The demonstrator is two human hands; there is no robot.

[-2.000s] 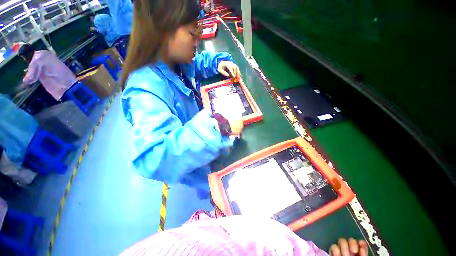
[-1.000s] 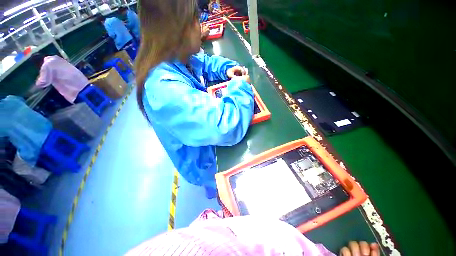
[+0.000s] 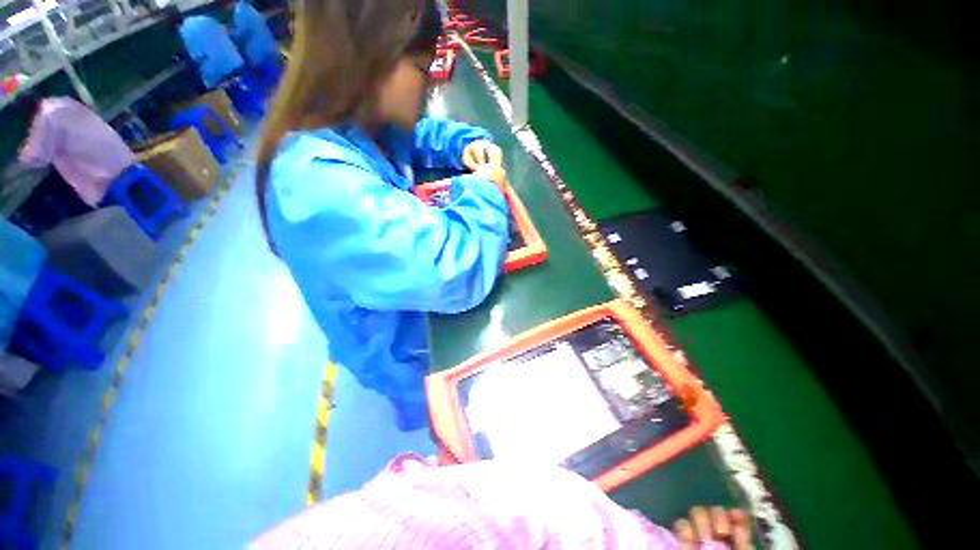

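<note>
A tablet unit with its back open point(image 3: 623, 376) lies in a red-orange frame point(image 3: 516, 346) on the dark green bench. Its large silver-white battery point(image 3: 543, 406) glares, and the board is at the right end. The frame's lower left part is hidden behind my pink striped sleeve point(image 3: 462, 510). Curled fingers at the bottom edge, at the sleeve's right end, look like my left hand point(image 3: 715, 526). They lie near the bench edge, right of and below the frame, apart from it. The palm is cut off, so I cannot tell if it holds anything. My right hand is out of view.
A person in a blue smock point(image 3: 376, 226) sits at the left, arms over another framed tablet point(image 3: 524, 239). A black panel point(image 3: 672, 258) lies on the green belt point(image 3: 768, 376) beyond the chipped edge point(image 3: 586, 228). A pole point(image 3: 519, 64) stands behind.
The view has shifted. The neighbour's hands, apart two seconds ago, are now together above the far end of their tablet. My fingers and the near framed tablet keep their places on the bench.
</note>
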